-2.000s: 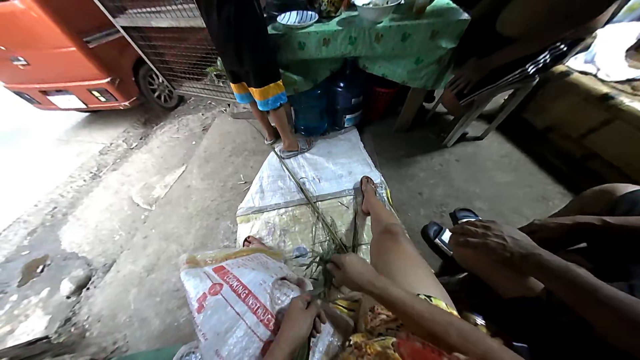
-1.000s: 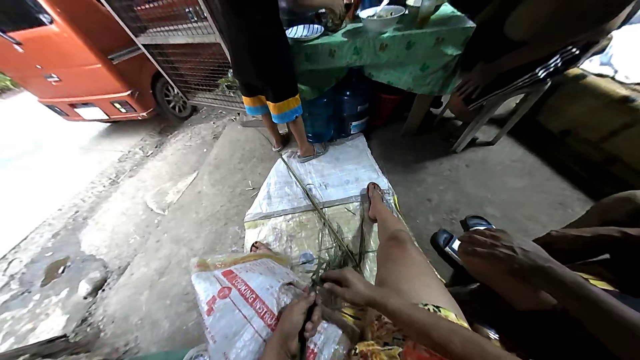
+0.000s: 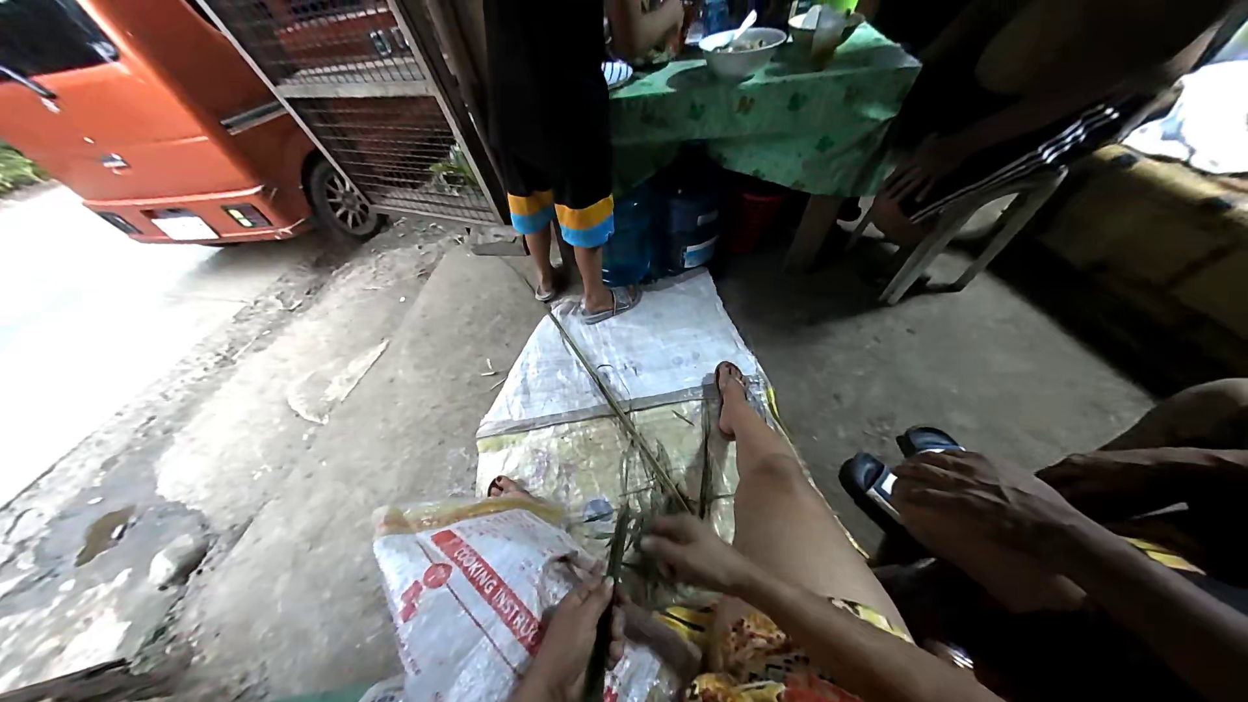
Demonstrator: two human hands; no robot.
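Note:
Low in the view, my left hand [image 3: 580,624] is closed around a bundle of dark green leaf strips [image 3: 616,556], which stands up past the fingers. Just right of the bundle is my right hand [image 3: 687,551], blurred, with fingers bent; whether it grips a strip is unclear. Loose strips and long thin stalks [image 3: 624,414] lie beyond my hands, between my legs, on a flattened woven sack mat [image 3: 546,453]. A white plastic sack [image 3: 468,595] with red printing covers my lap on the left, partly under my left hand.
A person in black shorts [image 3: 556,127] stands at the mat's far end, by a table with a green cloth [image 3: 760,107] and water jugs [image 3: 673,229]. At right, another person's hand [image 3: 965,487] rests near black slippers [image 3: 877,478]. An orange vehicle [image 3: 185,127] stands far left.
The view has shifted somewhat. The leaf bundle now stands up above my left hand, and my right hand is a little apart from my left.

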